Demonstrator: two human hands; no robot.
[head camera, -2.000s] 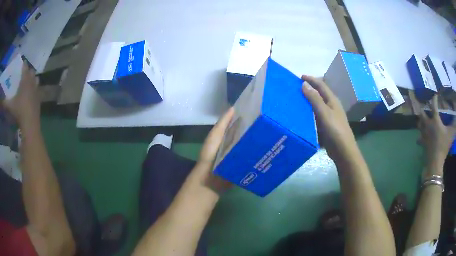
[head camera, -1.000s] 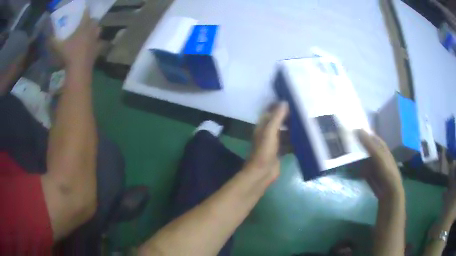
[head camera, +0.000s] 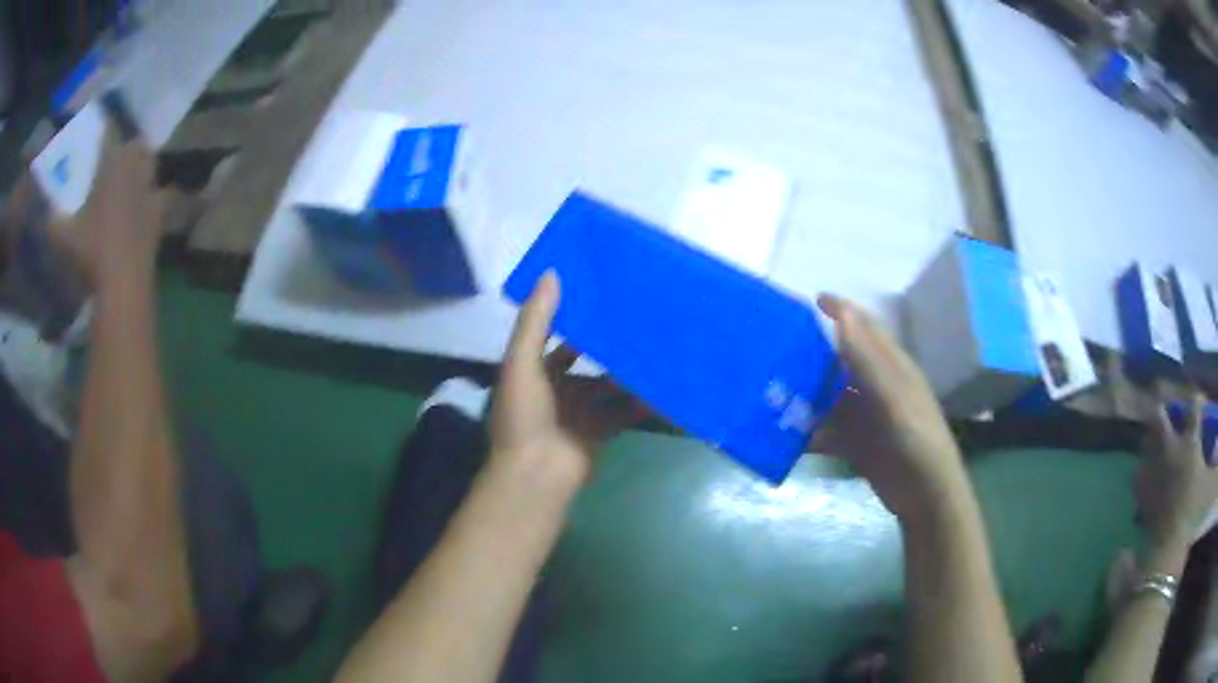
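A blue retail carton (head camera: 675, 334) is held in the air between my two hands, over the near edge of the white board. Its plain blue side faces me, with small white lettering near its lower right end. My left hand (head camera: 541, 407) grips its left end, thumb on the blue face. My right hand (head camera: 875, 407) holds its right end, with part of the fingers hidden. A white-topped carton (head camera: 737, 207) with a small blue mark is on the board behind it, partly covered.
On the white board (head camera: 601, 80), an open carton (head camera: 350, 158) is beside a blue lettered carton (head camera: 425, 200) at left. A light-blue-topped carton (head camera: 995, 314) and a small carton with a dark picture (head camera: 1058, 334) are at right. Other people's arms are at both sides.
The held carton has turned from its white face with the dark picture to a plain blue side and now lies slantwise. The view has shifted, and both hands still hold it.
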